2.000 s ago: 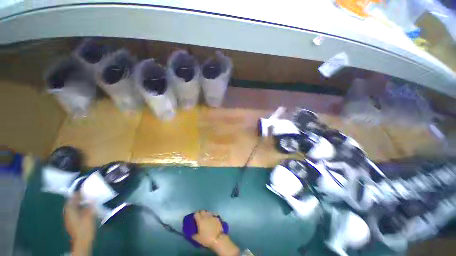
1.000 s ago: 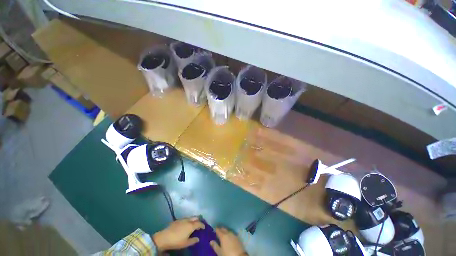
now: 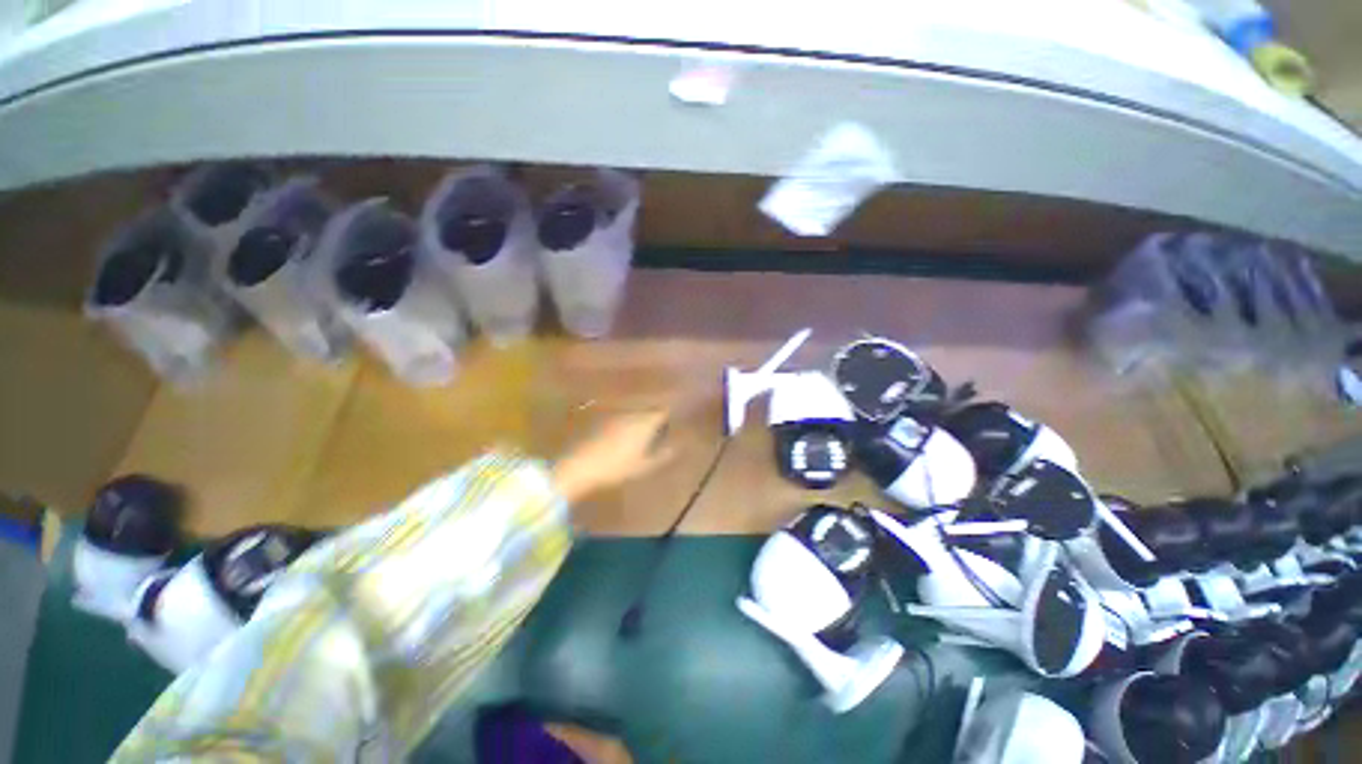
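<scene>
My left hand (image 3: 616,455), at the end of a plaid sleeve, reaches over the cardboard in mid-picture. It is blurred, looks open and holds nothing visible. A white-and-black security camera (image 3: 811,426) with a white bracket lies to its right on the cardboard, its black pigtail cable (image 3: 690,505) trailing onto the green mat. My right hand (image 3: 587,745) is at the bottom edge, mostly cut off, against the purple cleaning cloth (image 3: 518,737). Two security cameras (image 3: 132,523) lie on the mat at the left, one partly hidden by my sleeve.
Several bagged cameras (image 3: 378,291) stand upright at the back left. More bare cameras (image 3: 1061,612) crowd the right side in a pile and rows. Other bagged items (image 3: 1217,299) lie at the back right. A white shelf (image 3: 448,97) overhangs the bench.
The view has turned to the right. My left hand has left the purple cloth and moved forward over the cardboard. My right hand remains at the cloth, now lower in the picture.
</scene>
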